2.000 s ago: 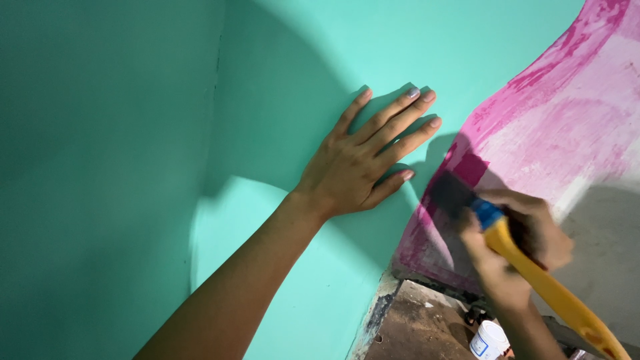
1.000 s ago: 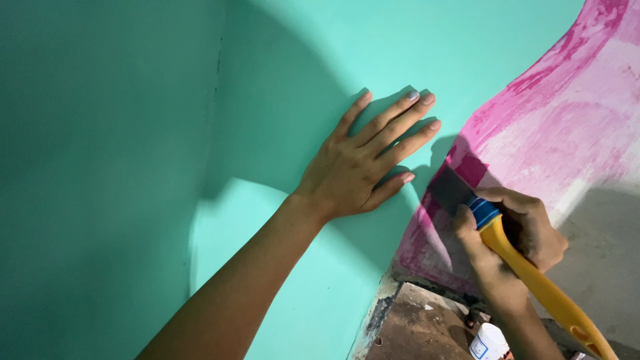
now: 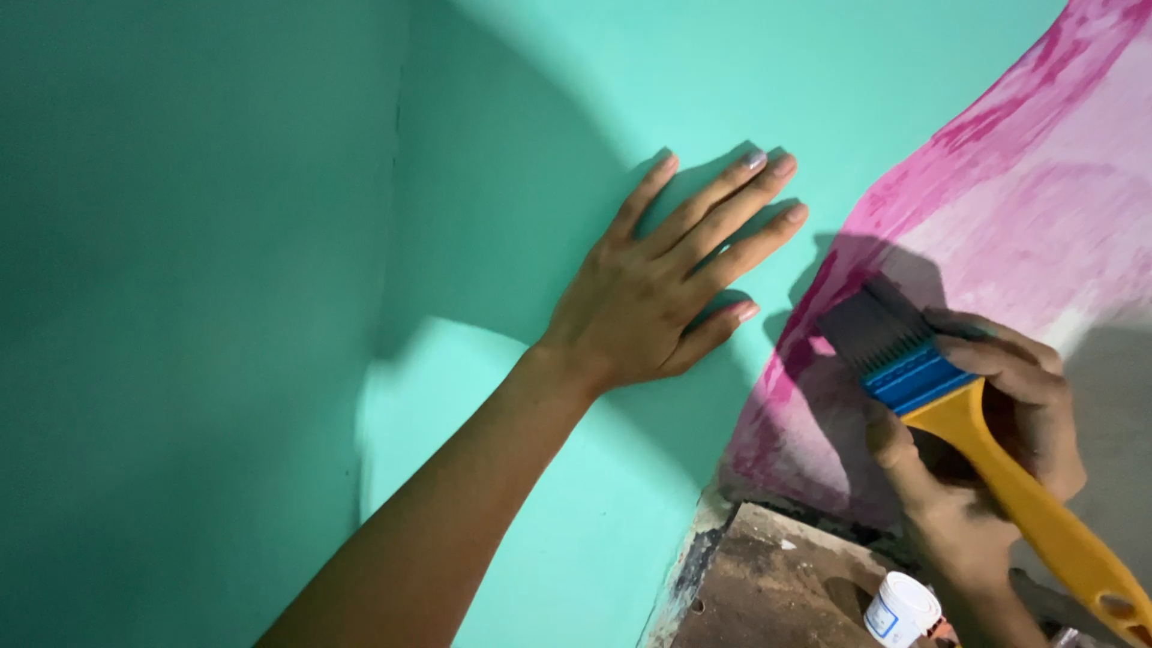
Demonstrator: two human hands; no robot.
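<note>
Fingers spread, my left hand (image 3: 661, 274) rests against the turquoise painted wall (image 3: 756, 81) and holds nothing. At the right, my right hand (image 3: 990, 423) grips a flat paintbrush (image 3: 945, 387) with a yellow handle and a blue ferrule. Its dark bristles are over the pink painted area (image 3: 972, 198), close to where pink borders turquoise; whether they touch the wall cannot be told. The pink is deeper along that border and paler, streaky and whitish farther right.
Below the wall's lower edge lies a brown, stained surface (image 3: 774, 576) with a small white tub (image 3: 902, 608) on it, bearing a label. A wall corner (image 3: 391, 180) runs down the left side. Shadows of the arms and brush fall on the wall.
The brush in my right hand has shifted a little and now shows its broad side, with the bristles spread wider to view. My left hand has stayed in place.
</note>
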